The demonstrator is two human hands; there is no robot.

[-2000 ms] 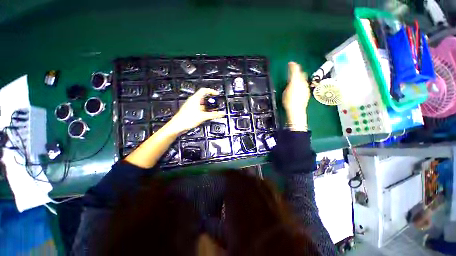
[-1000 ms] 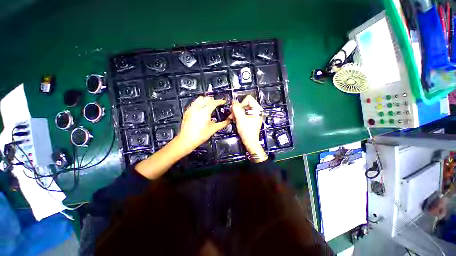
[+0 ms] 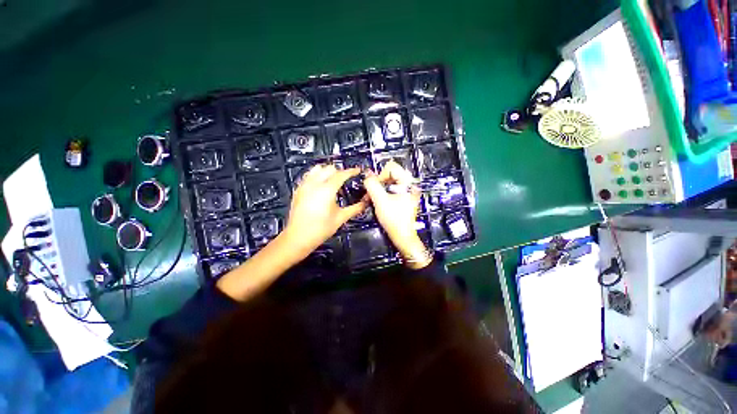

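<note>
A large glossy black blister tray [image 3: 432, 125] lies on the green mat, with dark square watch heads in many pockets. My left hand [image 3: 317, 206] holds a dark watch head [image 3: 354, 190] between thumb and fingers over the middle of the tray. My right hand [image 3: 394, 202] is at the watch head's right side, fingers bent together, with a thin silver tool [image 3: 416, 187] that looks like tweezers. Its tip at the watch head is too small to make out. One unit with a white round back [image 3: 393, 126] sits in an upper right pocket.
Several round watch cases [image 3: 151, 195] and a small part with a yellow-orange spot [image 3: 76, 153] lie left. A multi-port charger [image 3: 69, 242] with cables is far left. A small fan [image 3: 569, 124], control box [image 3: 626, 174] and green-rimmed basket [image 3: 659, 89] stand right. A clipboard [image 3: 559, 319] is lower right.
My right hand has come from right of the tray to the watch head in my left hand. The whole view has shifted. Over the last second both hands have barely moved.
</note>
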